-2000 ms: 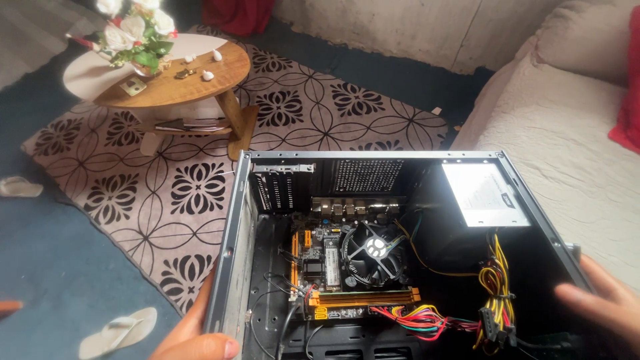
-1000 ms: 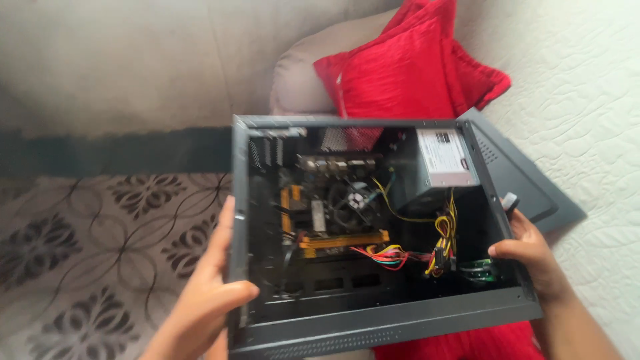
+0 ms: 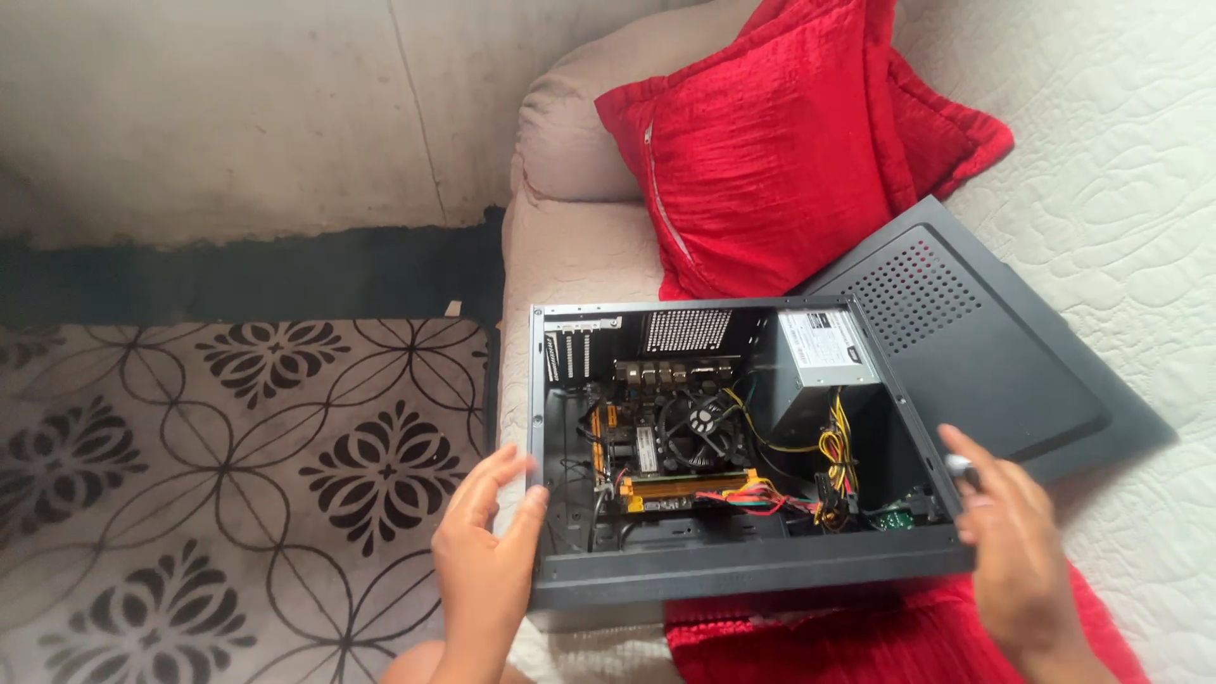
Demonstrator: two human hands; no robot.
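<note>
An open-sided black desktop computer case (image 3: 760, 565) lies on a sofa, partly over red cloth. Inside it are a motherboard with a CPU cooler fan (image 3: 703, 427), a power supply (image 3: 825, 351) and a bundle of yellow and black cables (image 3: 836, 456). My left hand (image 3: 489, 551) is at the case's left edge, fingers apart and thumb near the rim. My right hand (image 3: 1012, 541) is beside the right edge, its fingers loosely spread; whether they touch the case is hard to tell. A small light-coloured object (image 3: 958, 463) shows by the right index finger.
A black perforated side panel (image 3: 1007, 361) lies on the light quilted sofa cover (image 3: 1130, 218) behind and right of the case. Red cushions (image 3: 760, 161) rest beyond it. A patterned rug (image 3: 228, 465) covers the floor at left, by a bare wall (image 3: 209, 114).
The view has turned right, from the table and rug to the sofa. The case, gripped by both hands one second ago, now rests on the sofa with my hands loosened at its sides.
</note>
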